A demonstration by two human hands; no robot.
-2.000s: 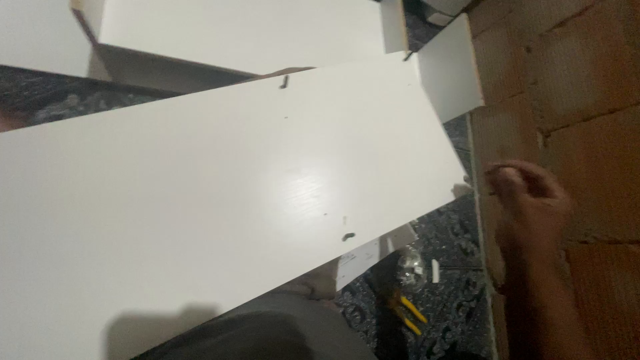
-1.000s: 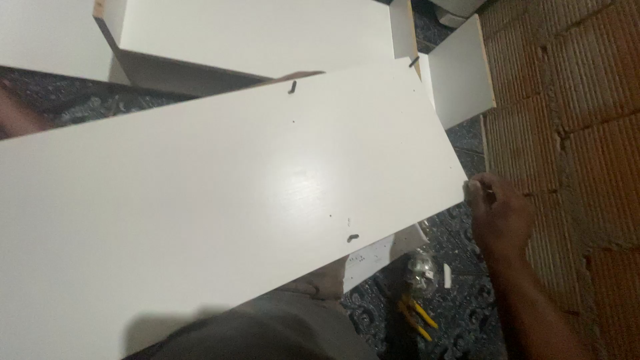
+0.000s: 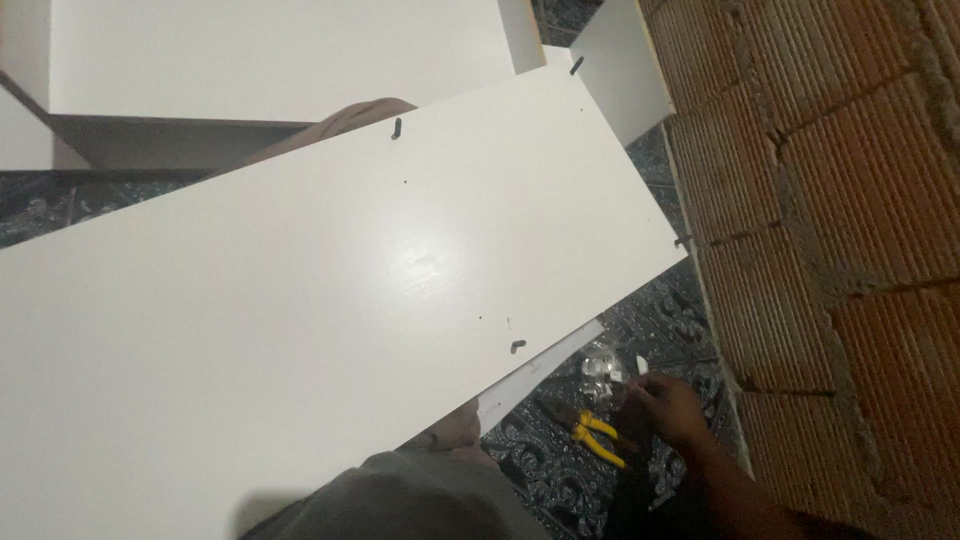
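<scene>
A long white panel lies slanted across the view, with several dark pegs standing in its face, one of them a bent-looking peg near the lower edge. My right hand is low over the floor at the right, its fingertips at the edge of a clear plastic bag with small parts. Whether they grip anything is unclear. Beside the bag are a small white piece and yellow-handled pliers. My left hand is out of view.
A white box-like furniture piece stands behind the panel, with another white board by the brick wall. Bare skin, apparently a leg, shows past the panel's upper edge. A white sheet or board lies partly under the panel.
My right hand has left the panel's right corner and moved down to the plastic bag on the floor. Skin at the left edge of the earlier frames is no longer visible.
</scene>
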